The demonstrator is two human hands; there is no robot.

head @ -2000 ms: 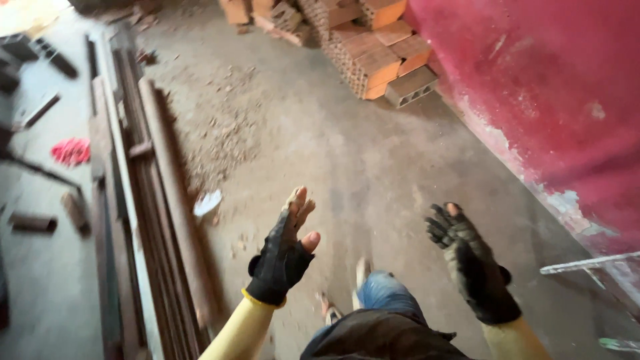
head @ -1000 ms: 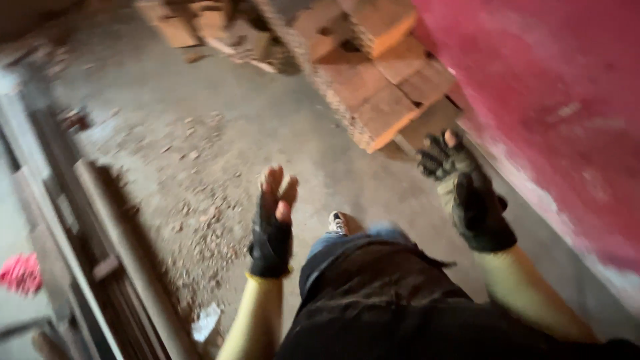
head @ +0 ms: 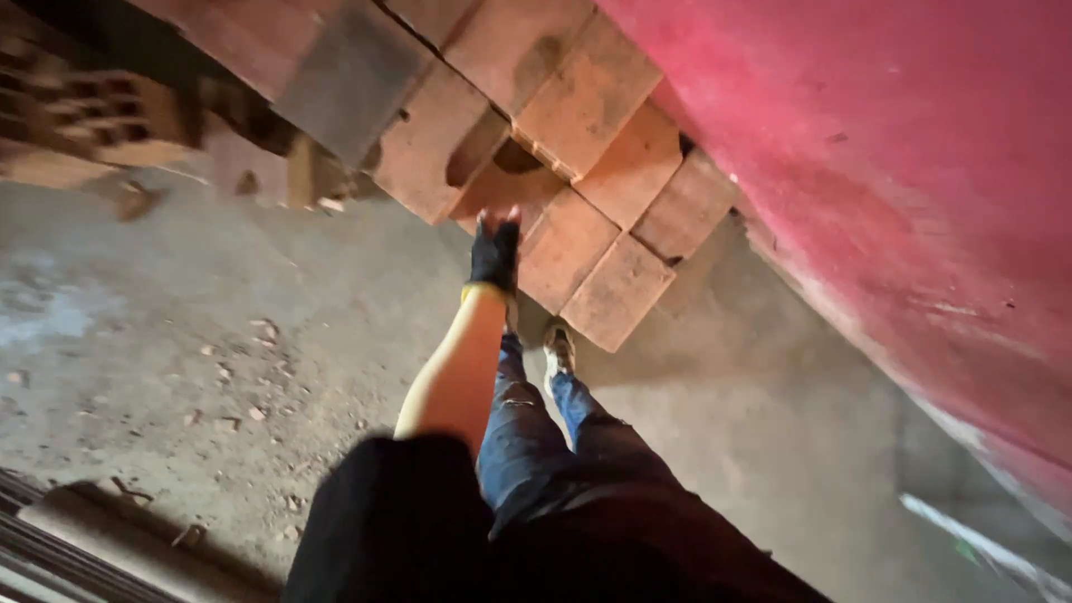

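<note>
My left hand [head: 494, 251], in a black fingerless glove with a yellow cuff edge, reaches forward over the near side of a stack of orange clay bricks [head: 574, 243]. Its fingertips are at or just above a brick in shadow; whether they touch it I cannot tell. The fingers look slightly apart, and no object shows in them. Several bricks lie side by side in stepped rows, one of them greyish [head: 352, 79]. My right hand is out of view.
A red painted wall [head: 904, 167] runs along the right. Hollow bricks [head: 109, 109] lie at the upper left, and rubble [head: 260, 368] is scattered on the concrete floor. Long pipes or bars [head: 126, 536] lie lower left, a pale strip [head: 980, 536] lower right. My shoe [head: 559, 350] is close to the stack.
The view has moved up to the brick stack, which now lies in front of me. My left hand has come to the bricks. My right hand, seen gloved on the right before, has left the view.
</note>
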